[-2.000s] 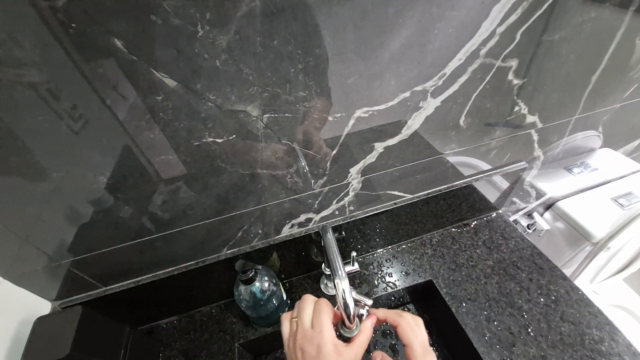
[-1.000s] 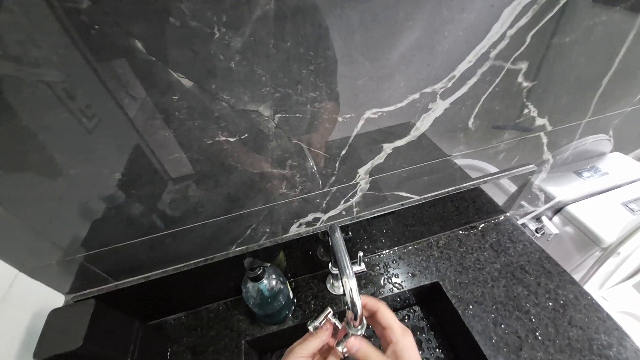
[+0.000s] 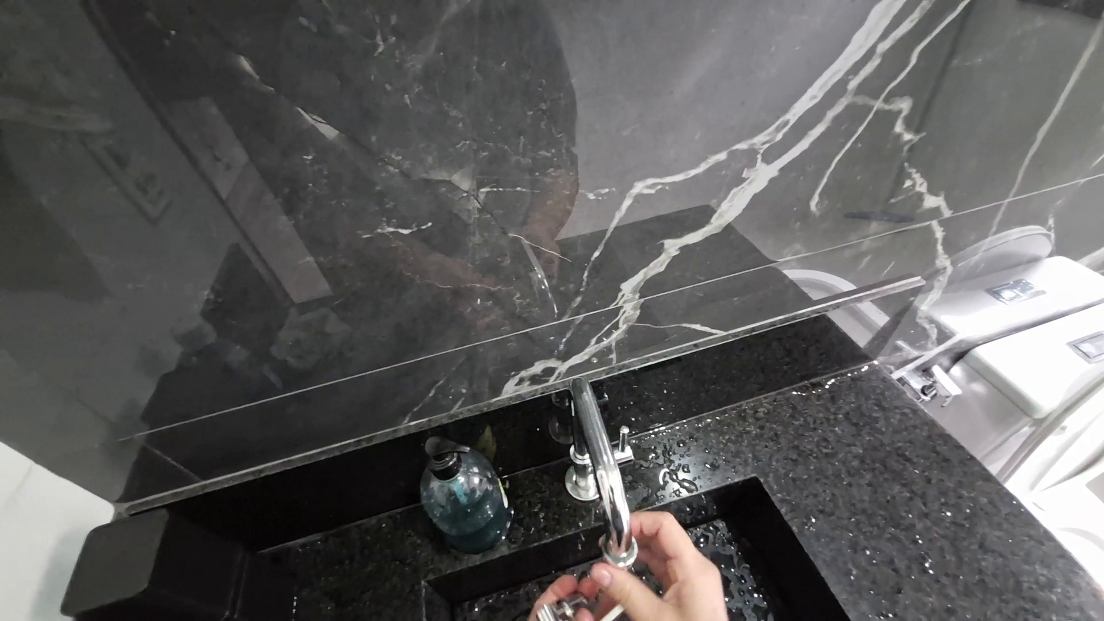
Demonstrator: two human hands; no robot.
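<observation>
Over the dark sink basin (image 3: 780, 552), my right hand (image 3: 681, 569) has its fingers around the outlet end of the chrome faucet (image 3: 599, 431). My left hand (image 3: 565, 595) is at the bottom edge, just left of the outlet, and holds a small chrome part (image 3: 556, 611) whose exact kind I cannot tell. The faucet's lever (image 3: 623, 444) sticks out on the right side of its base. Both palms are partly cut off by the lower frame edge.
A pump bottle of bluish liquid (image 3: 466, 504) stands left of the faucet on the wet black granite counter (image 3: 897, 457). At the lower left is a dark box-like object (image 3: 129, 561). A glossy marbled wall (image 3: 483, 172) rises behind; a white toilet (image 3: 1035, 362) stands at the right.
My left hand was at the faucet's outlet two seconds ago; it has moved left and down, with a chrome part in its fingers. My right hand has stayed near the outlet.
</observation>
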